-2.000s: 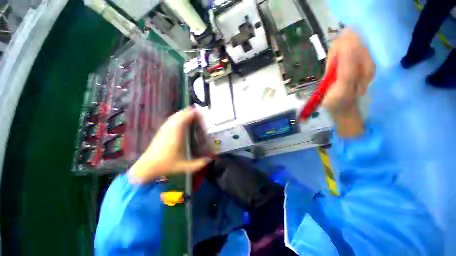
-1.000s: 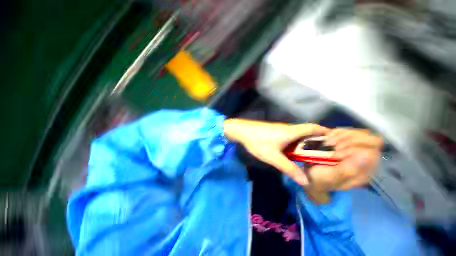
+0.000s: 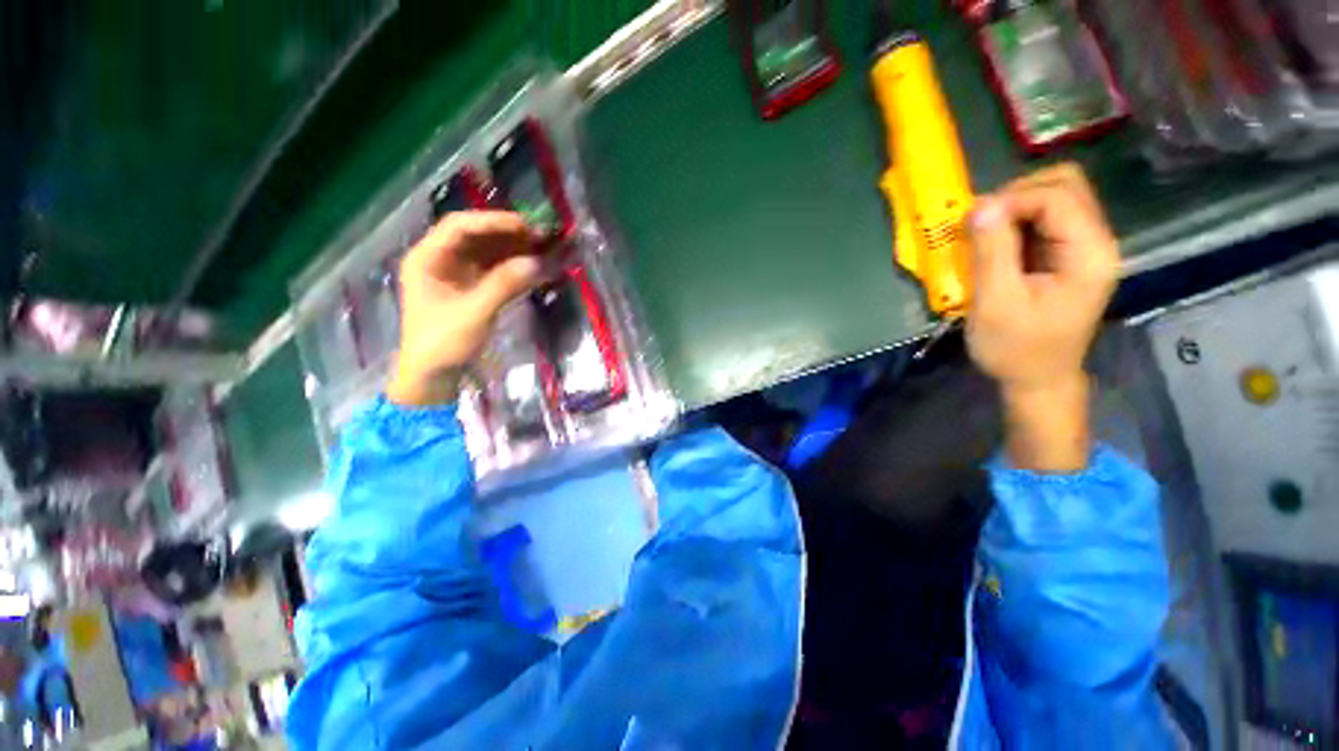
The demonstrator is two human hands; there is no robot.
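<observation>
A clear blister tray (image 3: 646, 396) lies on the green bench with several red-edged phone parts (image 3: 595, 345) in its pockets. My left hand (image 3: 470, 294) is over the tray, thumb and fingers curled close together at a phone part in an upper pocket; blur hides whether they grip anything. A yellow electric screwdriver (image 3: 928, 176) lies on the bench. My right hand (image 3: 1043, 272) is raised beside its lower end, with fingers bent, a gap inside them and nothing seen in it. Whether it touches the screwdriver is unclear.
Two red-rimmed open phone housings lie beyond the screwdriver, one left (image 3: 790, 59) and one right (image 3: 1046, 74). Stacked clear trays (image 3: 1219, 74) stand at the upper right. The white machine (image 3: 1212, 426) with buttons and a screen is at the right edge.
The view has swung from the machine to the bench and tray. One second ago both hands were together at a red-edged phone; now they are apart, left over the tray, right by the screwdriver.
</observation>
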